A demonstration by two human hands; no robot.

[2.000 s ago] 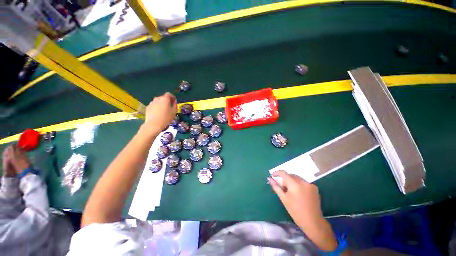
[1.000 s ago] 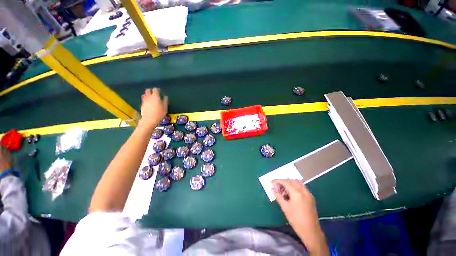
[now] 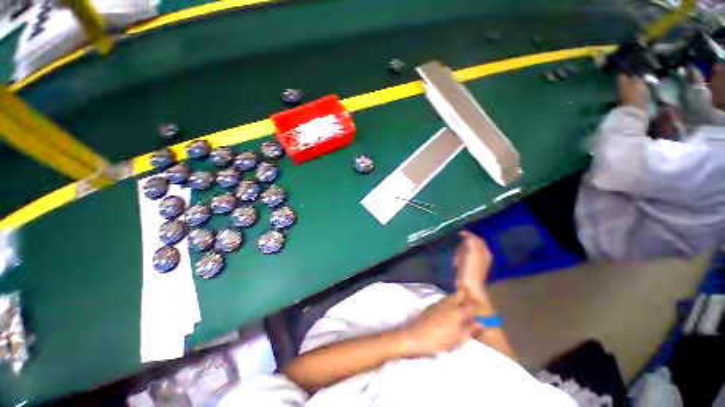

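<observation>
My left hand (image 3: 442, 324) is at my right wrist, touching it beside the blue wrist strap (image 3: 488, 321). My right hand (image 3: 474, 261) is off the bench's front edge, blurred, with no object visible in it. Tweezers (image 3: 421, 206) lie on the bench, their tips over the white part of the sticker strip (image 3: 387, 199). A group of round circuit board modules (image 3: 225, 203) sits at left, some on a white paper sheet (image 3: 164, 311). One module (image 3: 363, 164) lies apart, right of the red parts bin (image 3: 314, 129), which holds small white pieces (image 3: 319, 129).
A stack of strips (image 3: 471, 123) overlaps the sticker strip's far end. More modules (image 3: 292, 95) lie beyond the yellow edge (image 3: 385, 95). A yellow post (image 3: 48, 135) stands at left. A person's sleeve (image 3: 616, 151) is at right. Clear plastic bags (image 3: 11, 330) lie at the left edge.
The view has swung right. My left hand has come back from the belt to my right wrist. My right hand has left the sticker strip and bench; the tweezers now lie there.
</observation>
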